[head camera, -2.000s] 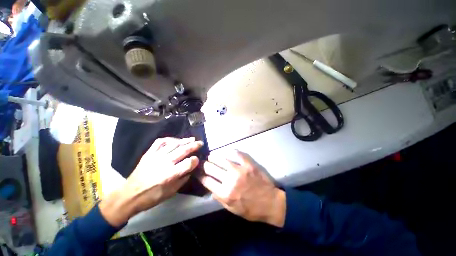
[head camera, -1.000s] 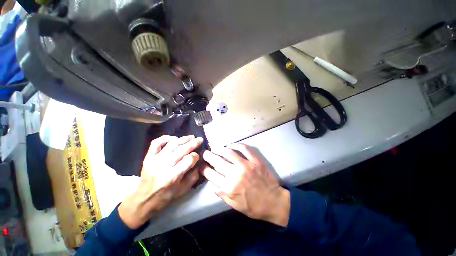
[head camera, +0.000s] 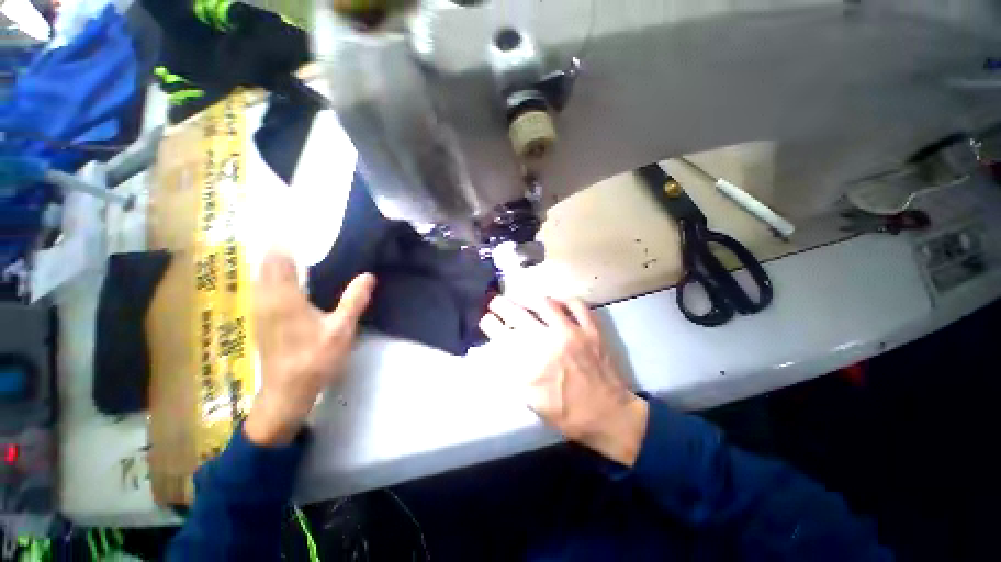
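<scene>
A black fabric workpiece (head camera: 423, 288) lies on the white machine table (head camera: 439, 412), with its right end at the presser foot (head camera: 507, 250) of the sewing machine. My left hand (head camera: 302, 329) is at the workpiece's left side, fingers spread and thumb apart, slightly blurred; it holds nothing. My right hand (head camera: 565, 362) lies just below the presser foot, fingertips at the right edge of the fabric; whether they pinch or only press it is hard to tell. The fabric's far-left part near the glare is partly unclear.
Black shears (head camera: 719, 263) and a white pen-like tool (head camera: 754, 206) lie right of the needle. A small dark-red item (head camera: 902, 221) is farther right. At left are taped cardboard (head camera: 181, 318) and a flat black pile (head camera: 126, 329). The off-white machine arm (head camera: 703, 82) spans above.
My left hand has come off the fabric near the needle and moved left, opening. The fabric reaches farther up and left behind the machine head. The camera view has shifted left.
</scene>
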